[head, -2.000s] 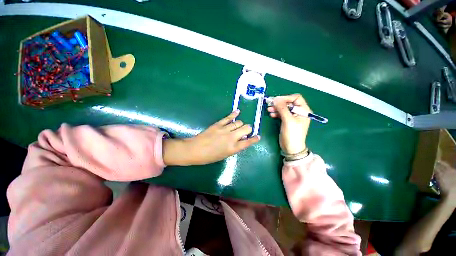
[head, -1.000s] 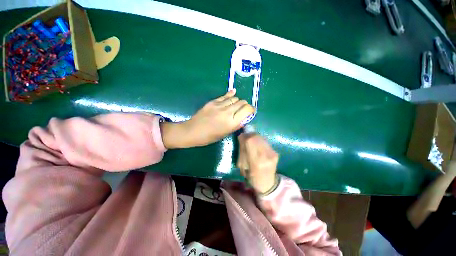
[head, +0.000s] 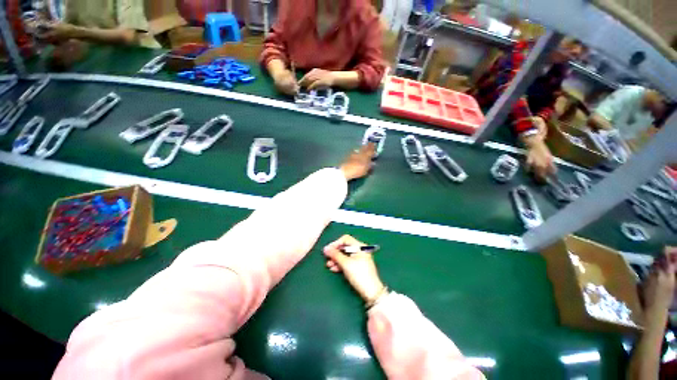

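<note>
My left hand (head: 358,162) is stretched out over the green belt, its fingers at a white oval housing (head: 375,138); whether they grip it or only touch it cannot be told. My right hand (head: 352,261) is above the near green surface and holds a slim pen-like tool (head: 361,249) with a dark end pointing right. No housing lies under my right hand.
More housings lie on the belt (head: 312,159) beyond a white strip (head: 423,228). A box of red-wired blue cells (head: 136,226) is at left, a carton of white pieces (head: 558,276) at right. Across are workers, a red-orange tray (head: 427,105) and blue parts (head: 217,72).
The view has lifted to show the belt and workers across. My left hand has left the near housing and reached forward onto the belt. The near housing no longer lies before me.
</note>
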